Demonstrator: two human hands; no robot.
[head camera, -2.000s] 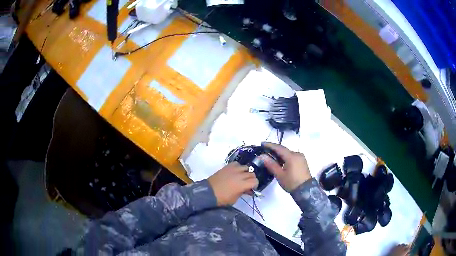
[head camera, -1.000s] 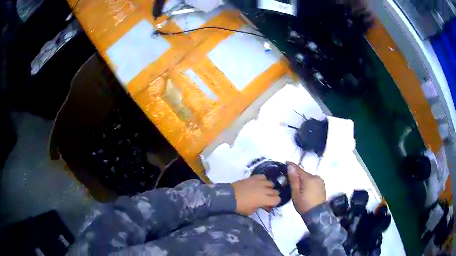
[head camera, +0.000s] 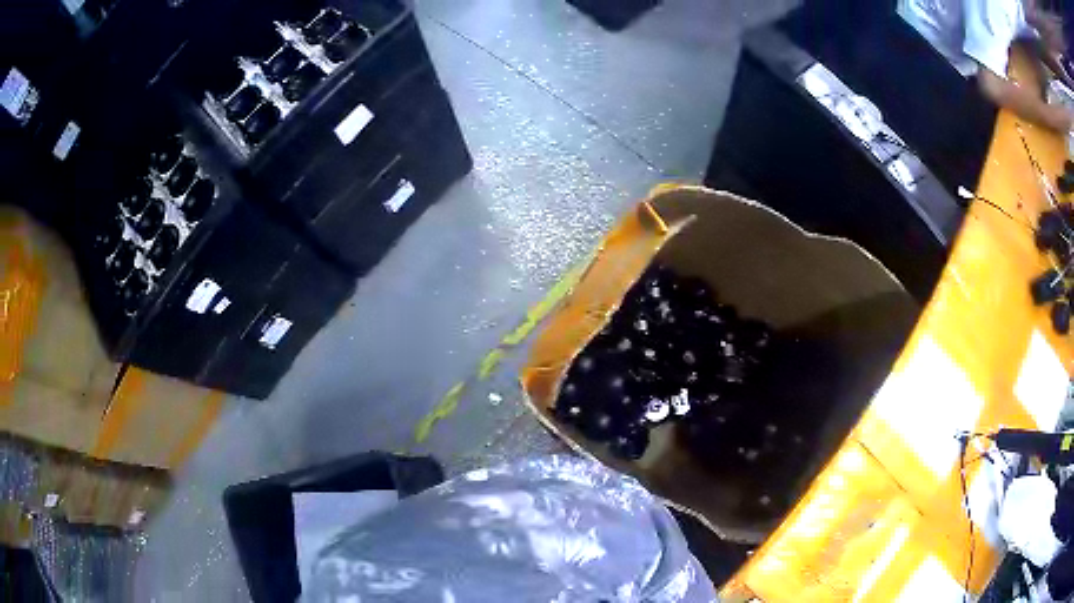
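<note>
Neither of my hands is in the picture; only my grey patterned sleeve or shoulder (head camera: 506, 536) shows at the bottom. Nearest in front of me is a large open brown carton (head camera: 783, 253) on the floor. Many small black parts (head camera: 671, 353) lie loose in its lower left side, a few with pale bits. The black unit my hands were holding is out of view.
Stacked black crates (head camera: 389, 153) with round parts in rows stand at upper left. A black bin (head camera: 259, 518) is beside me. The orange-taped bench (head camera: 942, 312) runs along the right, with a white housing (head camera: 1028, 518). Another person's arm (head camera: 1025, 100) is at top right.
The view has swung left from the bench to the floor. My hands, the black unit and the white sheet have left the picture; the crates have come into it.
</note>
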